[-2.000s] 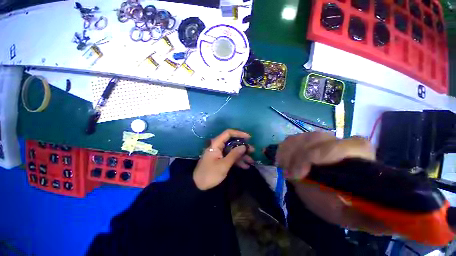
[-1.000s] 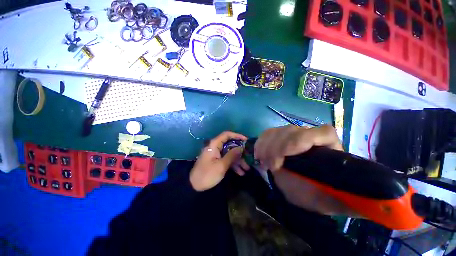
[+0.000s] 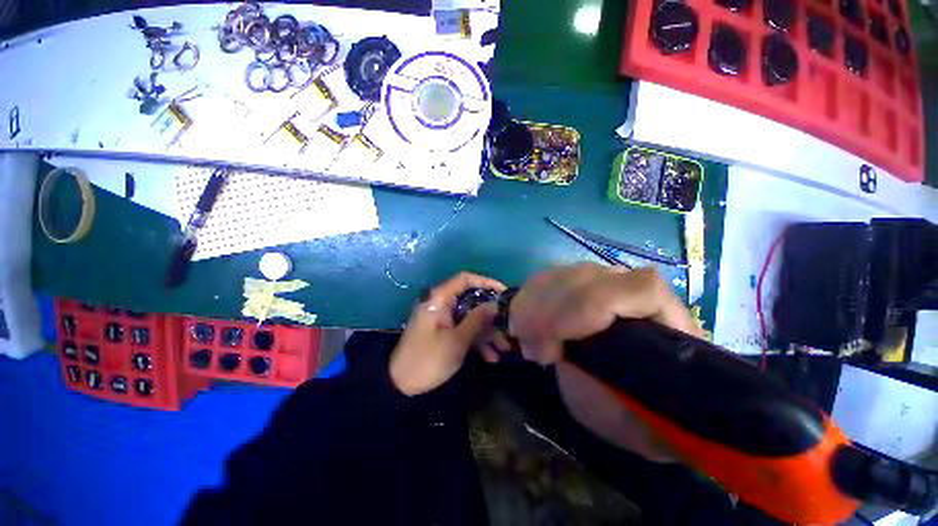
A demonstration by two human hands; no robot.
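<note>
My left hand [image 3: 437,334] holds a small round dark watch case [image 3: 475,301] between thumb and fingers, at the near edge of the green mat. My right hand [image 3: 597,313] grips a thick black-and-orange electric screwdriver [image 3: 710,406] near its front end. Its tip points left at the watch case. The tip is mostly hidden by my right fingers, so I cannot tell whether it touches the case.
Tweezers [image 3: 586,241] lie beyond my right hand. A yellow-rimmed box [image 3: 561,154] and green-rimmed box [image 3: 659,180] hold small parts. Red trays [image 3: 643,46] [image 3: 170,360] stand far right and lower left. A white shelf [image 3: 72,92] bears a reel [image 3: 436,101], rings and batteries.
The screwdriver and my right hand have moved left, from apart to close against the watch case. My left hand still holds the case. The view has shifted slightly.
</note>
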